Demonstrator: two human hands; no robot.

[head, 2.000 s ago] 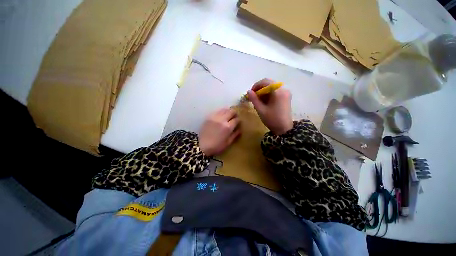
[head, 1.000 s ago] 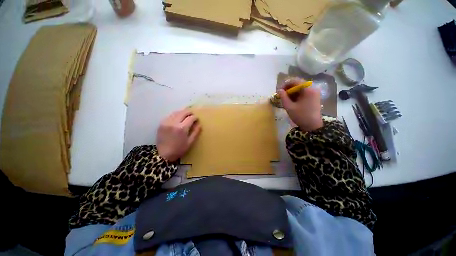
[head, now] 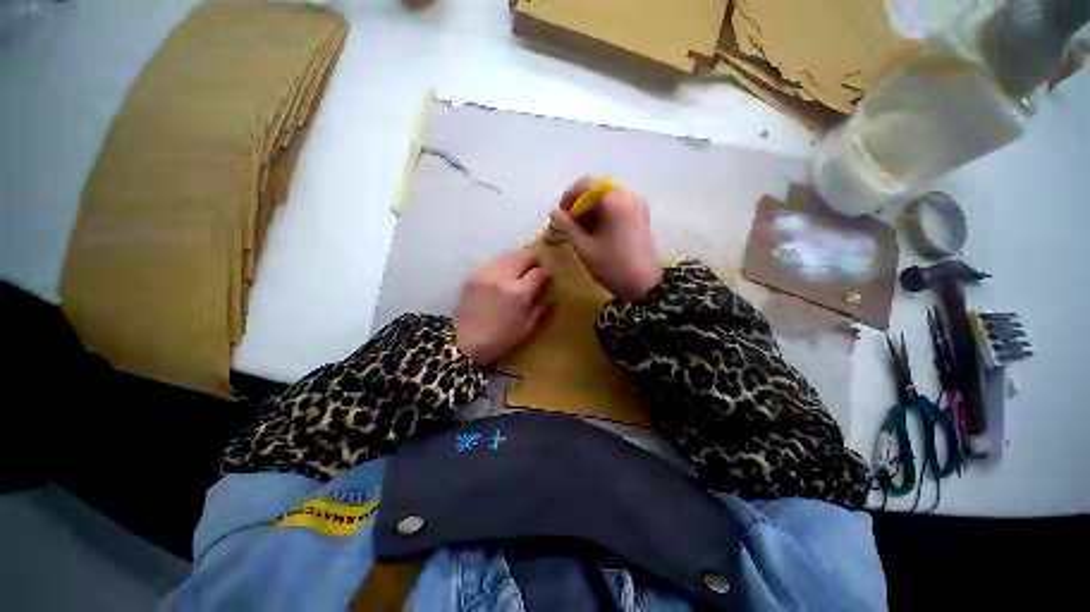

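Observation:
A tan leather panel (head: pixel 574 347) lies on the pale grey work board (head: pixel 669 167), partly hidden by both my hands and my right sleeve. My left hand (head: pixel 502 308) rests on the panel's left part, near its far left corner. My right hand (head: pixel 616 239) holds the glue brush (head: pixel 591 199) by its yellow handle. The bristles are at the panel's far left corner, just beyond my left fingertips. The glue plate (head: pixel 822 258) with whitish wet glue lies right of my right hand.
A stack of cut leather (head: pixel 179 191) stands at left. Panel piles (head: pixel 628 30) are at the far side. A large glue bottle (head: pixel 914 132), tape roll (head: pixel 934 225), hammer (head: pixel 960 347), pricking iron (head: pixel 1006 337) and scissors (head: pixel 914 436) are at right.
My right hand has moved the brush from the panel's far right corner to its far left corner, beside my left hand. The camera view has turned and shifted.

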